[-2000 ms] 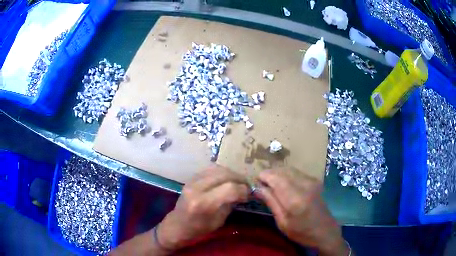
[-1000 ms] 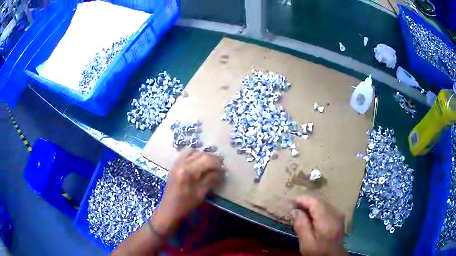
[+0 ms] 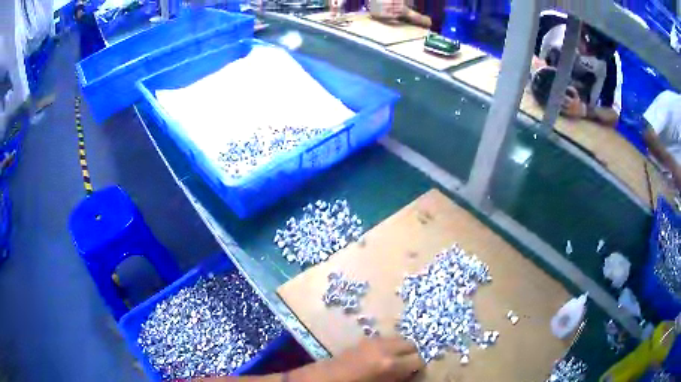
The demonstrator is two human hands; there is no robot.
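My left hand (image 3: 381, 359) is at the bottom, its fingertips at the lower left edge of the main heap of small silvery metal body pieces (image 3: 444, 298) on the cardboard mat (image 3: 388, 250). Whether its fingers hold a piece cannot be told. A small cluster of darker metal fittings (image 3: 345, 292) lies left of the heap, with a few loose ones below it. A heap of silvery joined pieces (image 3: 317, 231) lies on the green bench left of the cardboard. My right hand is out of the picture.
A blue bin (image 3: 246, 198) with white liner and parts stands back left, another blue bin (image 3: 134, 328) low left beside a blue stool (image 3: 112, 216). A white squeeze bottle (image 3: 570, 316) and yellow bottle (image 3: 635, 362) are right. A metal post (image 3: 502, 104) rises behind; people sit opposite.
The view has swung left and up, so the bench things sit lower and further right. My left hand has moved from the darker fittings to the main heap's edge. My right hand has left the picture.
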